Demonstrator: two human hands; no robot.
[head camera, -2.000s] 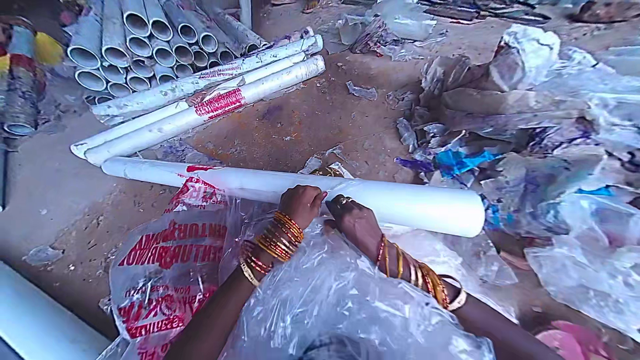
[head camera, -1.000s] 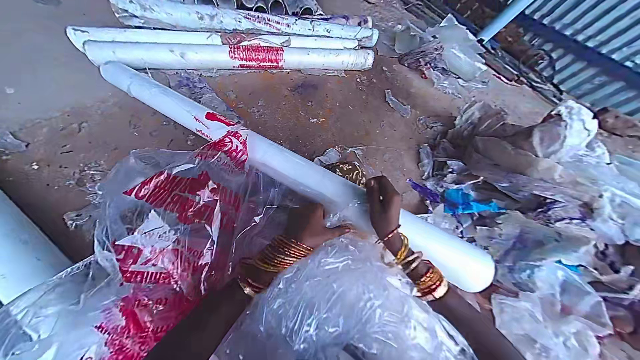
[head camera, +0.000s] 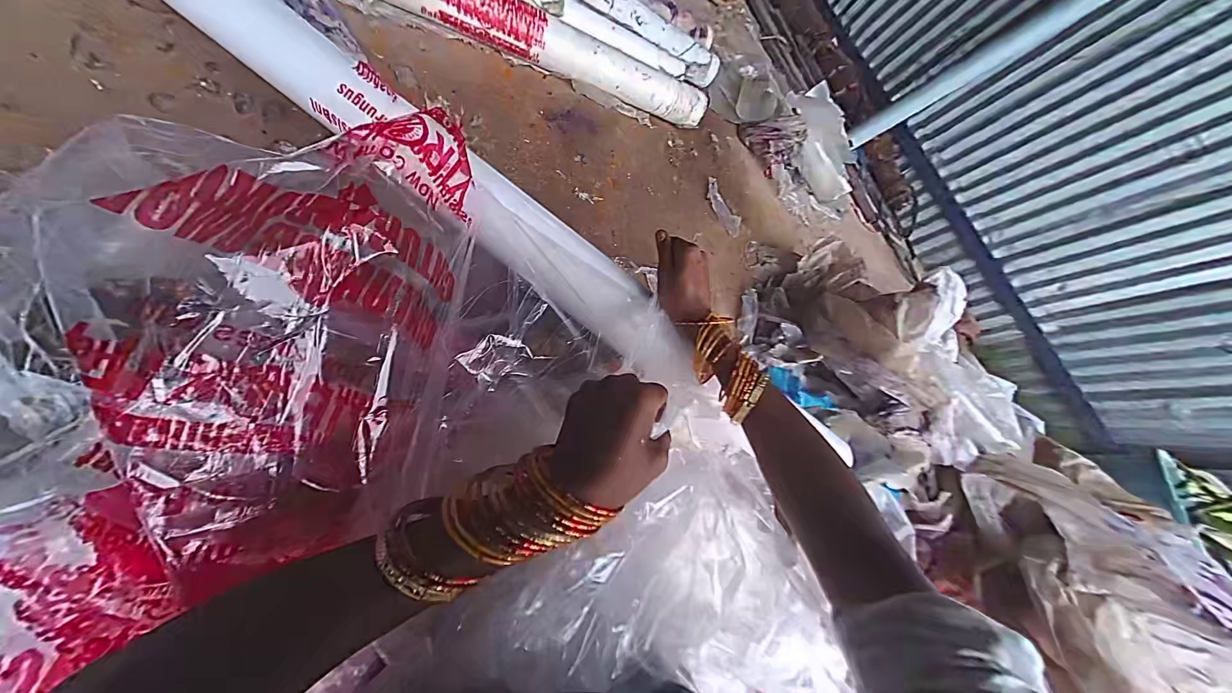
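A long white pipe (head camera: 539, 241) lies diagonally on the dirt floor, its lower part under clear plastic film. My left hand (head camera: 616, 433) is closed on the crumpled clear plastic film (head camera: 674, 568) in front of the pipe. Beyond the pipe's near part is my right hand (head camera: 685, 274), its fingers curled and a thumb or finger raised; whether it grips film is not clear. Both wrists wear bangles. To the left spreads clear plastic wrapping with red print (head camera: 289, 318), part of it lying over the pipe.
Several white pipes (head camera: 616, 72) lie together at the top. Heaped plastic scraps (head camera: 866, 356) cover the floor on the right, below a corrugated metal sheet wall (head camera: 1107, 212). A pale pole (head camera: 962, 77) slants across that wall.
My hands, close together on the film at the pipe before, are now apart, with the right one beyond the pipe. The view has turned and moved closer.
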